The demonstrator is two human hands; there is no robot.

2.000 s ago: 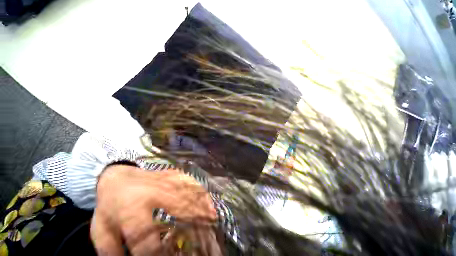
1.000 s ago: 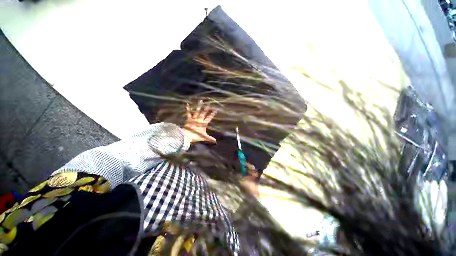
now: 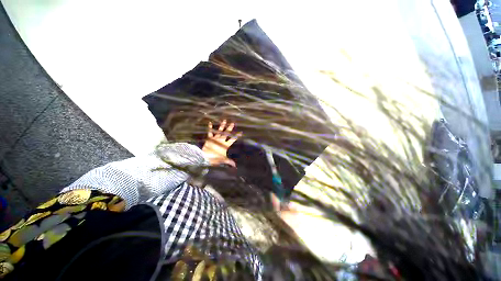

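Dark trousers (image 3: 252, 115), folded into a block, lie on the cream-white table (image 3: 110, 60). A tiny dark point sticks out at their top corner. My left hand (image 3: 220, 144) lies flat on the near left part of the cloth with its fingers spread, holding nothing. My right hand (image 3: 281, 206) is at the near right edge of the cloth, small, blurred and partly behind hair. It holds thread snips (image 3: 276, 178) with a teal handle and thin silver blade pointing away from me over the cloth.
Blurred long hair hangs across the middle and right of the view. Shiny plastic-wrapped dark garments (image 3: 453, 159) lie at the right table side. The grey speckled floor (image 3: 49, 121) shows at the left beyond the curved table edge.
Two seconds ago a hand was large and close at the bottom; since one second ago my left hand has been spread on the cloth. The cloth now sits slightly lower and further right in view.
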